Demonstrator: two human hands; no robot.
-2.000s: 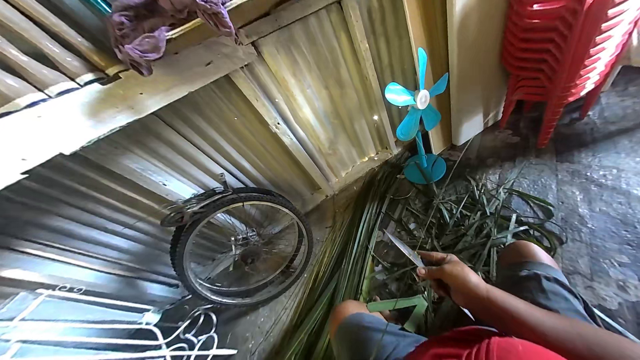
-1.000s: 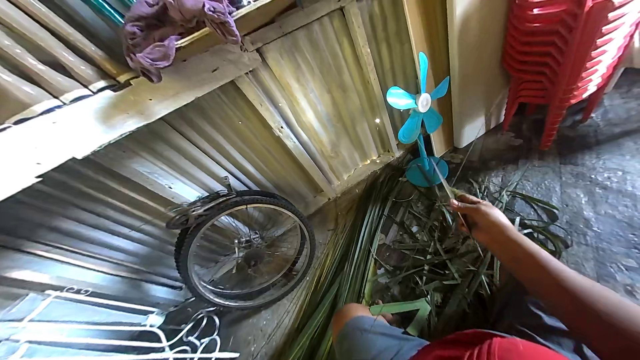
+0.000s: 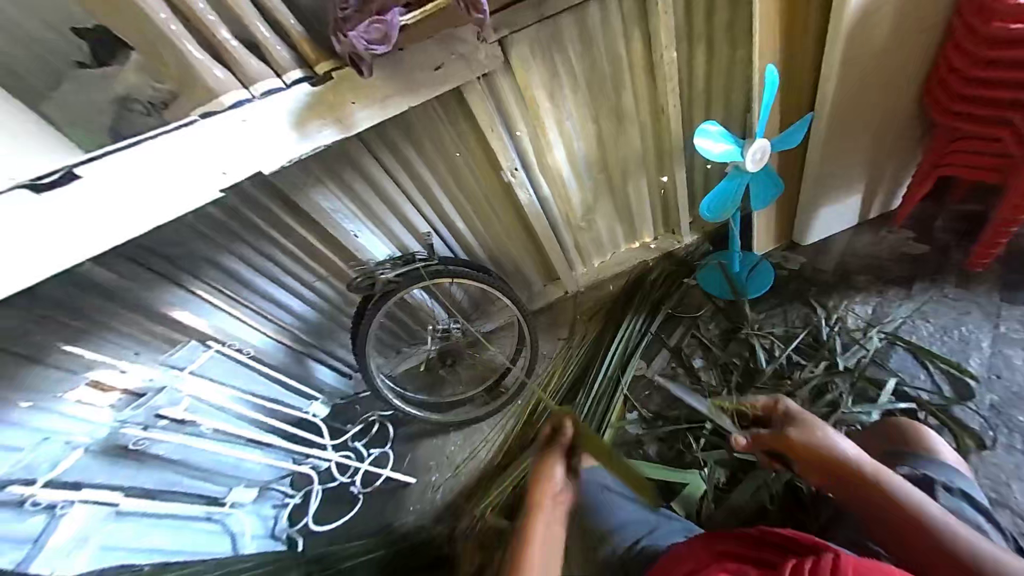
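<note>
My right hand (image 3: 788, 436) grips a knife (image 3: 694, 400), its blade pointing up and to the left over scattered leaf strips (image 3: 760, 360). A bit of leaf shows beside its fingers. At lower centre my left hand (image 3: 556, 456), blurred, holds a long green leaf strip (image 3: 604, 456) that slants down across my thigh. Beneath and behind the left hand runs a bundle of long narrow leaves (image 3: 620, 352) on the floor. A wider pale green leaf piece (image 3: 664, 474) lies by my knee.
A blue fan (image 3: 736, 276) stands beyond the leaves, near the corrugated metal wall (image 3: 592, 136). Bicycle wheels (image 3: 448, 352) lean at centre left, with white metal frames (image 3: 232, 424) at lower left. Stacked red plastic chairs (image 3: 972, 136) stand at upper right.
My left hand has come into view with a leaf strip. My right hand, raised near the fan's base one second ago, is lower and closer to my knees.
</note>
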